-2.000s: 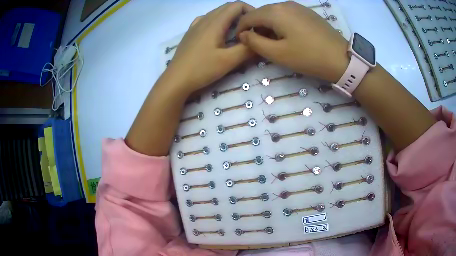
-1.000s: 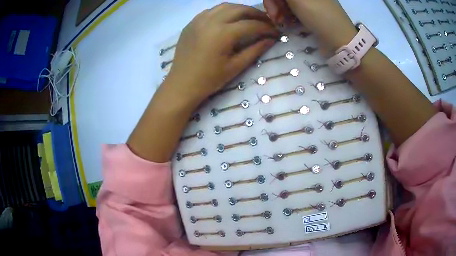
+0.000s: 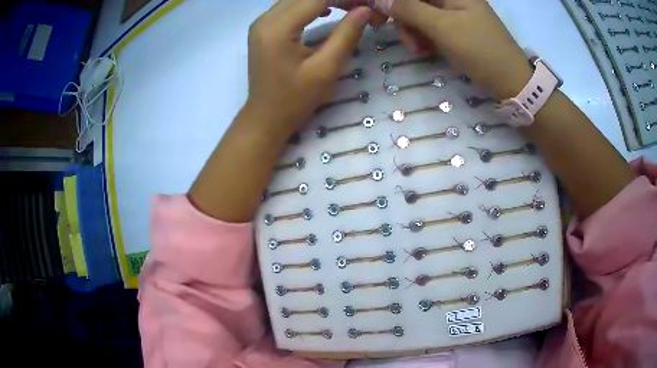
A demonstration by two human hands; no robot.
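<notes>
The white foam board (image 3: 432, 233) lies in front of me with columns of two-ended wired components (image 3: 360, 205). Each has a round metallic disc at both ends of a thin brown link. Thin loose wires stick out near discs in the right-hand columns. My left hand (image 3: 292, 61) and my right hand (image 3: 461, 43) are raised over the board's far end. Their fingertips meet at the top edge of the picture. Something small and dark may be between them, but it is too blurred and cut off to name.
Another board of components (image 3: 627, 50) lies at the far right. A white cable (image 3: 94, 79), a blue bin (image 3: 43, 57) and a blue folder with yellow sheets (image 3: 90, 230) are at the left. Yellow tape (image 3: 109, 172) marks the white tabletop. A label (image 3: 465, 315) is on the near board.
Both hands have moved up to the top edge, and their fingertips have come together. The near board shows slightly further right in the picture, with more of its upper rows uncovered.
</notes>
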